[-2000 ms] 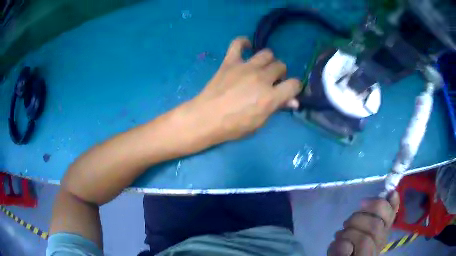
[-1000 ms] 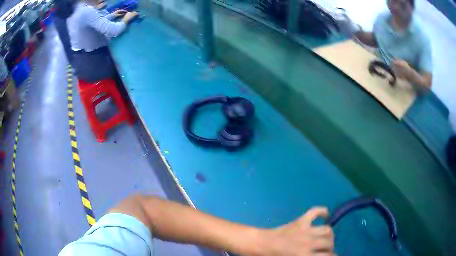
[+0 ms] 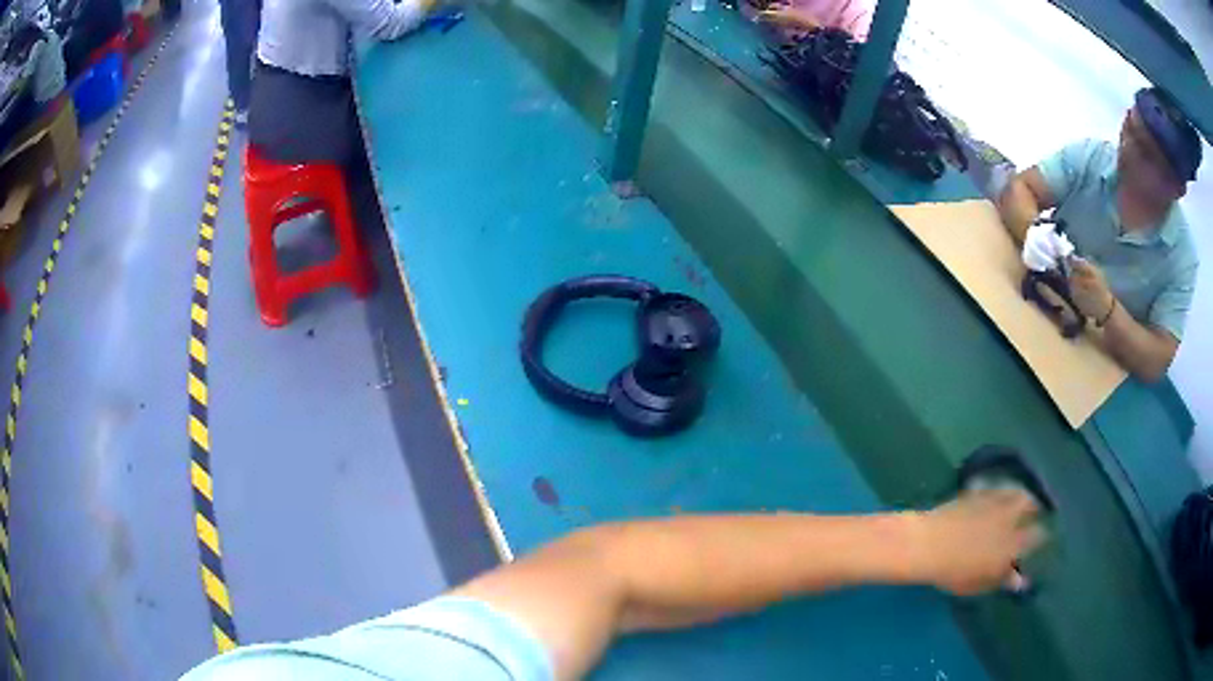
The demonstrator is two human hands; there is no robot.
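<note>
My left hand (image 3: 982, 539) is bare and reaches to the right over the dark green ledge. It holds a black headband (image 3: 1007, 468), whose arc shows above and beside the fingers; the hand is blurred and hides the rest. Complete black headphones (image 3: 655, 399) lie on the blue-green bench (image 3: 479, 186), left of my hand, with both round ear cups on their right side. My right hand is out of the picture.
The green ledge (image 3: 851, 359) runs behind the bench, with green posts (image 3: 636, 93). Across it a person (image 3: 1124, 220) handles a dark part over a tan board (image 3: 991, 286). Another person (image 3: 306, 67) sits on a red stool (image 3: 303, 240) at the far left. A dark pile (image 3: 865, 100) lies beyond.
The view has swung left, away from the press. My left hand has moved the headband from the bench onto or over the green ledge. My right hand has left the picture.
</note>
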